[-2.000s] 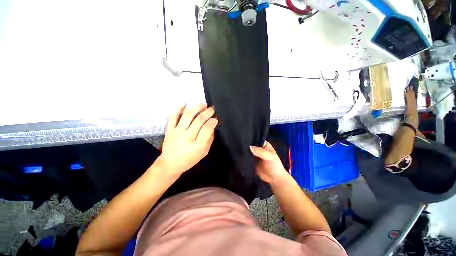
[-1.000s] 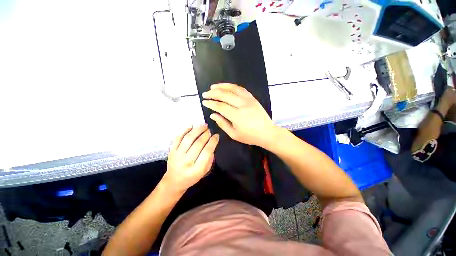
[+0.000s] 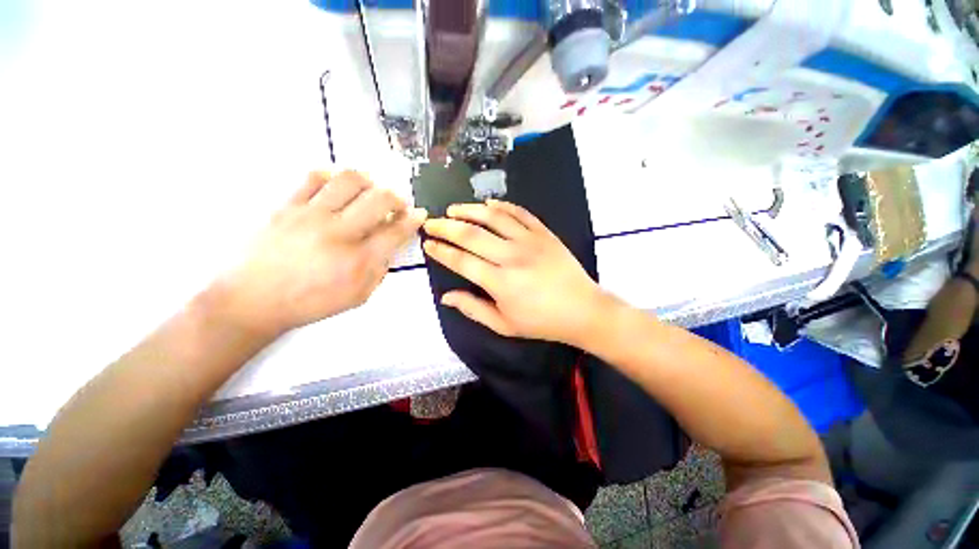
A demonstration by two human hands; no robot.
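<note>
A black cut panel (image 3: 550,198) lies on the white table, running from the sewing machine's presser foot area (image 3: 435,161) over the front edge toward my lap. My left hand (image 3: 333,247) is at the panel's left edge just below the foot, fingers bent with fingertips together at the cloth edge. My right hand (image 3: 515,273) lies flat on the panel, palm down, fingers pointing left and almost touching my left fingertips. Black work with a red strip (image 3: 584,416) hangs below the table edge.
Metal snips (image 3: 758,231) lie on the table at the right. Beyond them are a tan block (image 3: 895,214) and crumpled white scraps (image 3: 843,268). A control panel (image 3: 925,120) is at upper right. A blue bin (image 3: 789,370) stands below. Another person's arm (image 3: 950,322) shows at the right edge.
My left hand has moved from the table's front edge up to the cloth beside the foot. My right hand has come up from the hanging cloth onto the panel. The camera view has moved closer to the machine.
</note>
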